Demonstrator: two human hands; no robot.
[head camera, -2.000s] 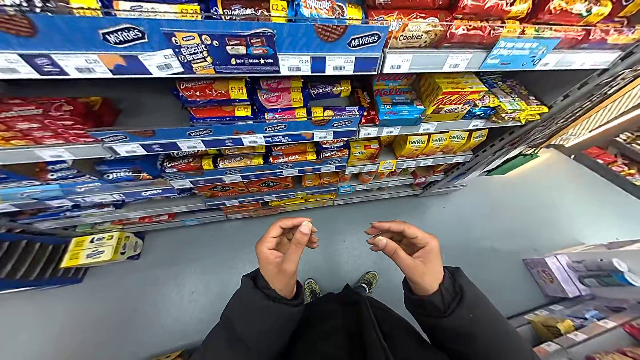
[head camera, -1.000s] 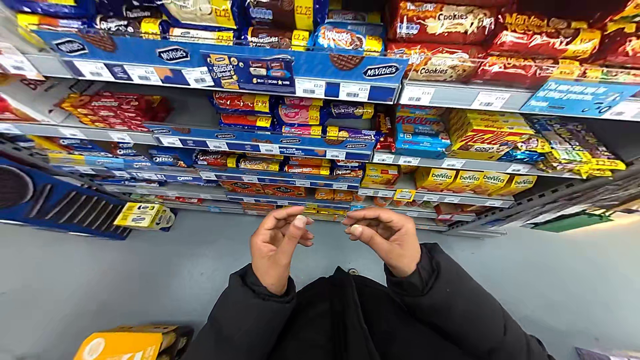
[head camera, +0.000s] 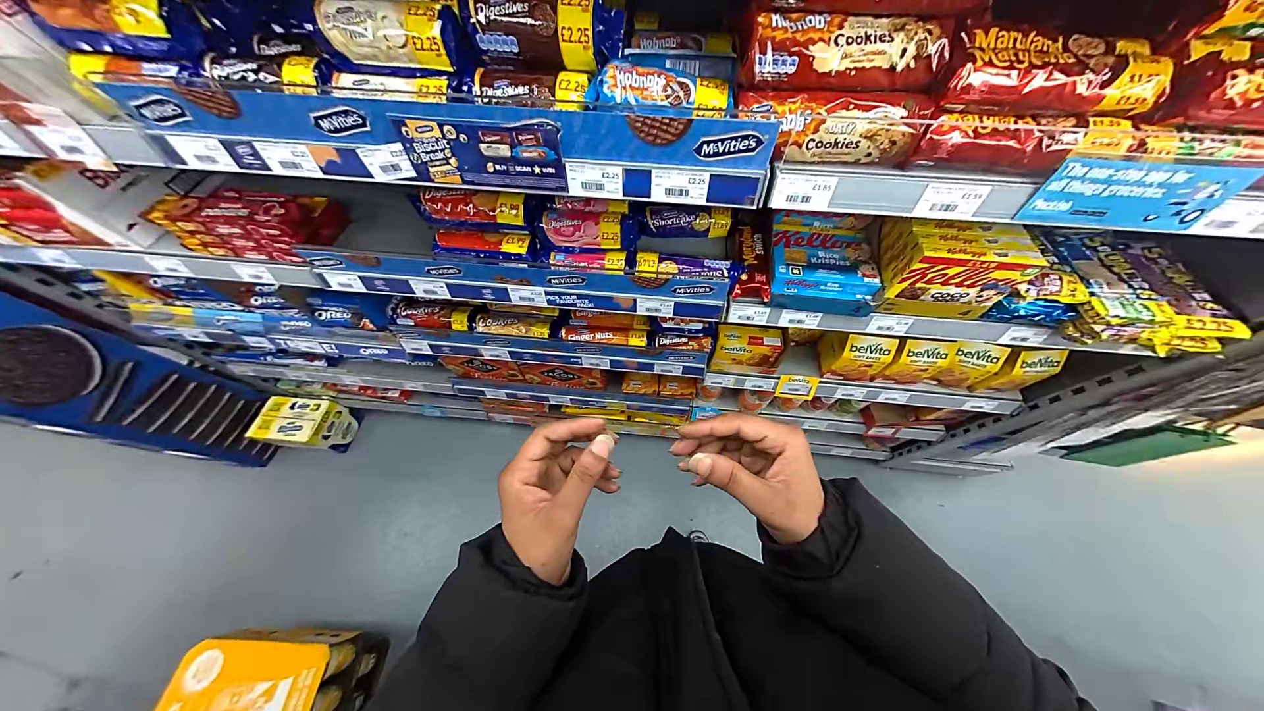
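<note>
My left hand (head camera: 555, 494) and my right hand (head camera: 758, 472) are raised in front of my black padded jacket (head camera: 652, 632), palms facing each other, fingers curled. Neither touches the other, and no object shows in either. Each thumb tip is near its index fingertip; whether they touch is hard to tell. Beyond them stands a shop shelf of biscuits. Yellow belVita boxes (head camera: 925, 360) stand beyond my right hand, and orange Jacob's packs (head camera: 563, 376) lie on a low shelf beyond my left hand. Kellogg's boxes (head camera: 958, 269) and McVitie's packs (head camera: 588, 229) sit higher.
Shelf edges with price labels (head camera: 679, 186) run across the view. A blue display with an Oreo picture (head camera: 109, 380) stands at the left, beside a yellow pack (head camera: 301, 423). An orange-fronted box (head camera: 247, 676) is at the lower left, above the grey floor (head camera: 425, 553).
The view has shifted, with the shelves larger in the picture and the shoes out of sight. My hands stay raised and have come somewhat closer together than two seconds ago.
</note>
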